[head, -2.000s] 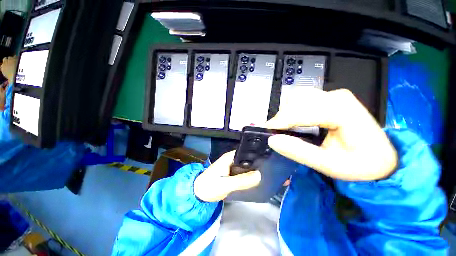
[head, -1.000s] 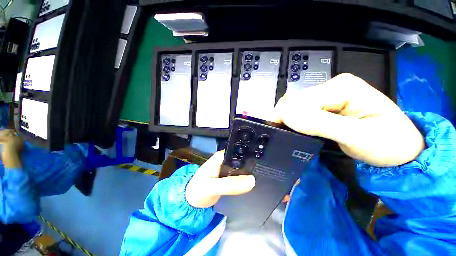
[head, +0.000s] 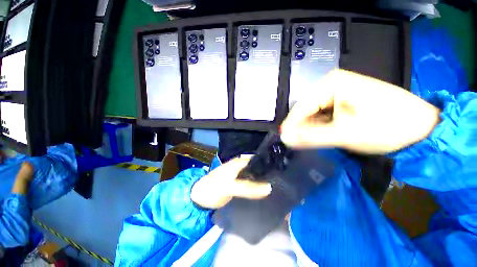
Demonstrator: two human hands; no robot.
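A dark covered smartphone (head: 272, 190) is held over my lap, tilted and blurred, its camera rings towards the tray. My left hand (head: 227, 185) grips its camera-end side, thumb across the back. My right hand (head: 355, 114) is bent over the phone's upper edge, with a tiny red spot by the fingertips; whether it grips anything is hidden. Behind, the black phone tray (head: 141, 78) has four covered phones in slots, such as the leftmost (head: 163, 86); no phone shows in its rightmost slot.
Stacked black trays (head: 65, 78) with white panels stand at left. Discarded blue film (head: 436, 60) lies right of the tray on the green mat. White panels (head: 170, 4) show at the top. Another person's blue sleeve and hand (head: 22, 177) are at left. A cardboard box (head: 183, 161) sits below.
The phone has turned and blurred in my hands, its printed back less visible. The tray and stack appear shifted up and left. My right hand has moved slightly left along the phone's edge.
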